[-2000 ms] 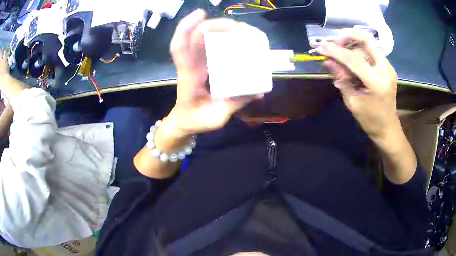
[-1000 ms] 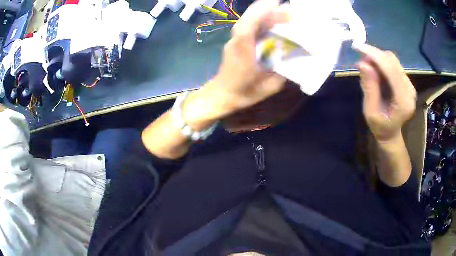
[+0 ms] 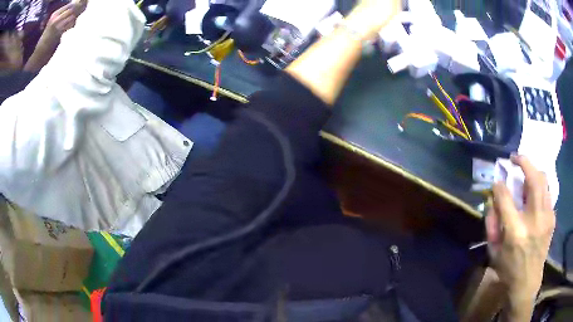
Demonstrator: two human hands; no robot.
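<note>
A large white camera body (image 3: pixel 540 141) lies on the bench at the right, with a dark dotted panel and a glossy black rounded cavity (image 3: pixel 490 113). Thin yellow, red and purple wires (image 3: pixel 455 119) come out beside it. My right hand (image 3: pixel 521 229) is at its lower end, with the fingers around a small white part (image 3: pixel 512 179). A bit of yellow shows by the fingertips. My left hand (image 3: pixel 377 11) reaches away to the top edge, beside white pieces; its fingers are cut off or blurred, so its grip cannot be told.
Several small white housings (image 3: pixel 418 47) lie beyond my left forearm. More camera bodies with black parts (image 3: pixel 248 28) and hanging wires stand at the upper left. A coworker's light sleeve (image 3: pixel 94 69) is at the left. Cardboard cartons (image 3: pixel 50 251) are at the lower left.
The view has turned. The white housing has left my left hand's earlier place in front of me, and that hand has reached far forward. My right hand is now at the camera body on the bench.
</note>
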